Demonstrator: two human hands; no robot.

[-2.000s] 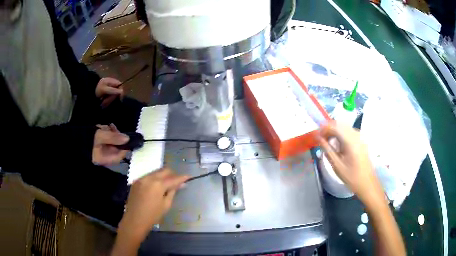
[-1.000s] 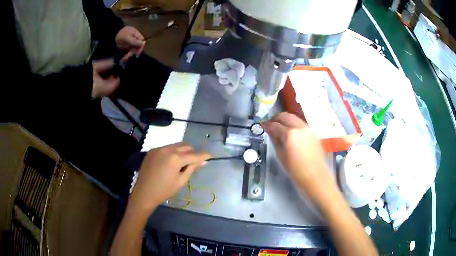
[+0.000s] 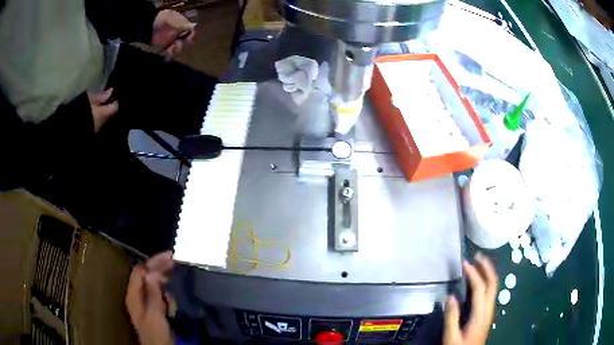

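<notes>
A stem assembly (image 3: pixel 283 147) lies across the machine plate, its black head (image 3: pixel 200 146) on the white support pad (image 3: pixel 217 195). Its white disc (image 3: pixel 341 149) sits at the silvery nest block (image 3: pixel 316 164), below the horn's yellowish-white tip (image 3: pixel 347 116). The slotted clamp bar (image 3: pixel 346 215) is in front of the nest. My left hand (image 3: pixel 149 296) is at the machine's front left corner, slightly blurred, fingers partly hidden. My right hand (image 3: pixel 474 296) is at the front right corner, fingers apart, holding nothing.
An orange box (image 3: pixel 441 165) with white contents stands right of the horn. A round white tub (image 3: pixel 497 202), green-tipped bottle (image 3: pixel 517 116) and clear plastic bag (image 3: pixel 565 182) are further right. Yellow loops (image 3: pixel 261 255) lie on the plate. A coworker's hands (image 3: pixel 172 30) show upper left. A carton is lower left.
My left hand has let go of the other stem assembly, which no longer shows on the clamp bar. Both hands have moved back to the machine's front corners. My right hand has left the disc.
</notes>
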